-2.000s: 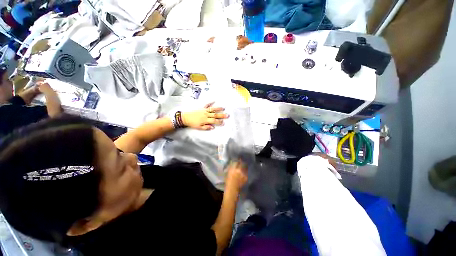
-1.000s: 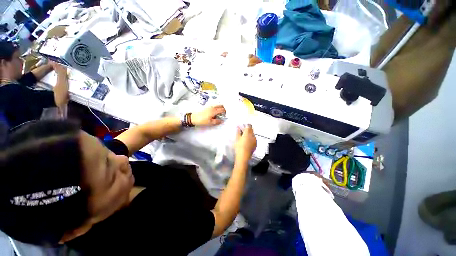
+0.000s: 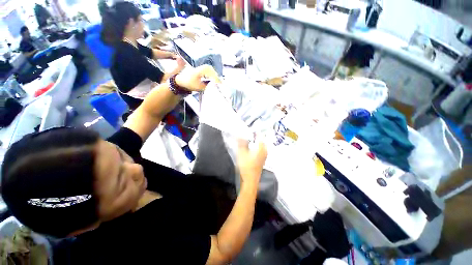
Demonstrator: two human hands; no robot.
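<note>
Neither of my hands is in view. A seated person in a black top is nearest in front of me. That person's two raised hands hold a garment piece [image 3: 212, 150], white above and grey below, stretched between them at the table's near edge. The white sewing machine [image 3: 380, 178] with a black front panel stands to the right. A yellow patch [image 3: 319, 166] marks its needle end. Pale gathered fabric [image 3: 247, 101] lies beyond the held piece. Small loose metal parts [image 3: 281, 135] lie behind the needle end.
A black cloth [image 3: 331, 233] hangs below the machine. A teal cloth [image 3: 391, 137], a blue bottle lid [image 3: 358, 115] and a clear bag [image 3: 444, 147] are behind it. Another person [image 3: 135, 64] sits further along. White fabric [image 3: 269, 54] is piled on the table. A white bit shows at the bottom edge.
The view has swung left and up, so the machine appears lower right. The other person's hands have lifted the garment piece off the table. The white-covered limb at lower right has nearly left the picture.
</note>
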